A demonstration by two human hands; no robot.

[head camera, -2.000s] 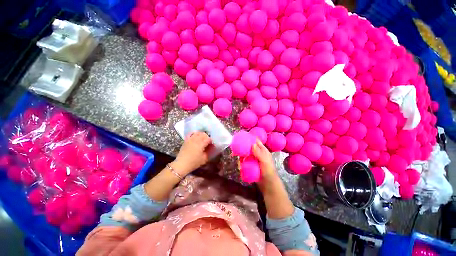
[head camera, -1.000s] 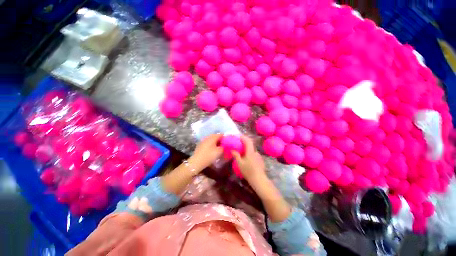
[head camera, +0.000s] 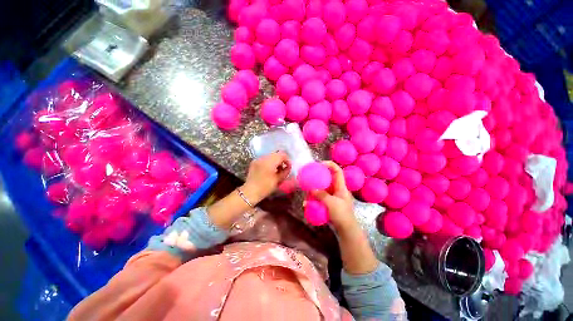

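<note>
My left hand [head camera: 269, 173] is at the near edge of a clear poly bag [head camera: 281, 145], its fingers closed on the bag's edge. The bag lies on the bench in front of me. My right hand [head camera: 334, 195] holds pink balls: one [head camera: 315, 177] rests at the fingertips beside the bag and another [head camera: 316, 212] sits lower, against the palm side. A further bit of pink shows between my hands; whether it is in the bag I cannot tell. The huge heap of pink balls [head camera: 402, 106] spreads beyond my right hand.
A blue crate [head camera: 210, 178] with filled bags [head camera: 107, 169] stands at left. Stacks of empty bags [head camera: 113, 50] lie on the speckled benchtop [head camera: 188, 63] at upper left. A metal cup [head camera: 462, 265] is at lower right. White cloths [head camera: 468, 135] lie on the heap.
The whole view has shifted, so bench things sit farther right. One second ago my hands met around a ball over the bag; now they are apart, with two balls showing at my right hand.
</note>
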